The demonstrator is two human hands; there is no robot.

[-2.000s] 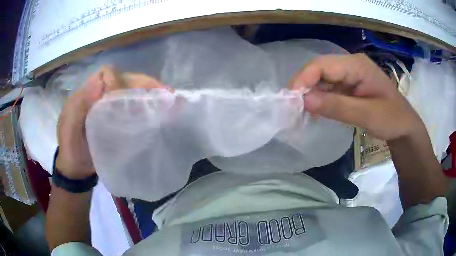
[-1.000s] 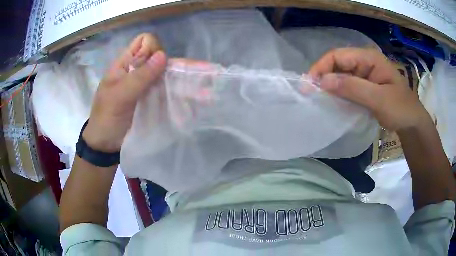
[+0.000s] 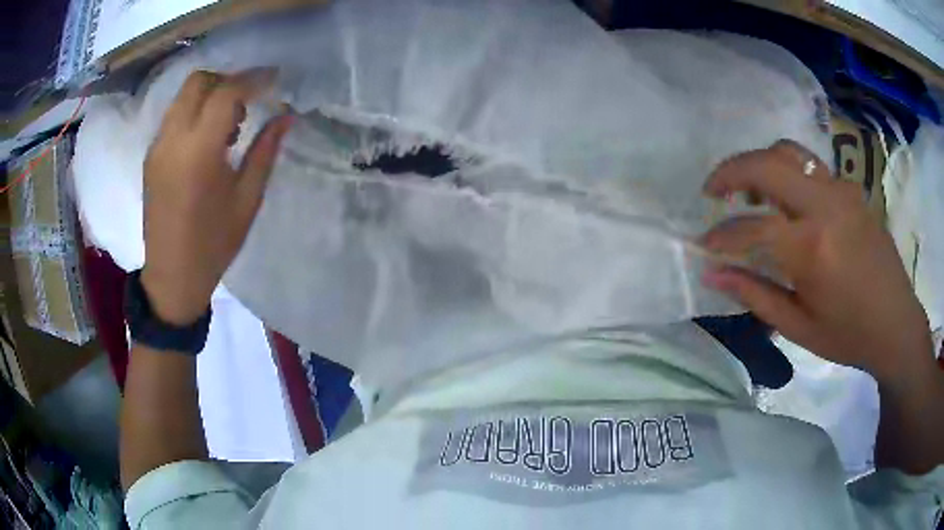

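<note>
The sheer white fabric [image 3: 414, 280] is spread across the lap and up to the table edge. A gathered seam line [image 3: 580, 192] crosses it, with a dark gap showing left of the middle between its two edges. My left hand [image 3: 212, 176] holds the fabric at the left end of the seam between thumb and fingertips. My right hand [image 3: 807, 248] is at the right end, its fingertips on the cloth and slightly apart; whether they pinch it is blurred.
The white table [image 3: 145, 23] edge runs along the top left. A cardboard box [image 3: 50, 243] stands at the far left. White cloth [image 3: 243, 383] hangs beside the lap. Part of a brown box [image 3: 855, 155] with a black logo and more white cloth [image 3: 828, 409] lie at the right.
The seam was stretched taut and closed between both hands; the cloth now lies opened out, with a gap along the line. My right hand has moved right and lower, its fingers more spread.
</note>
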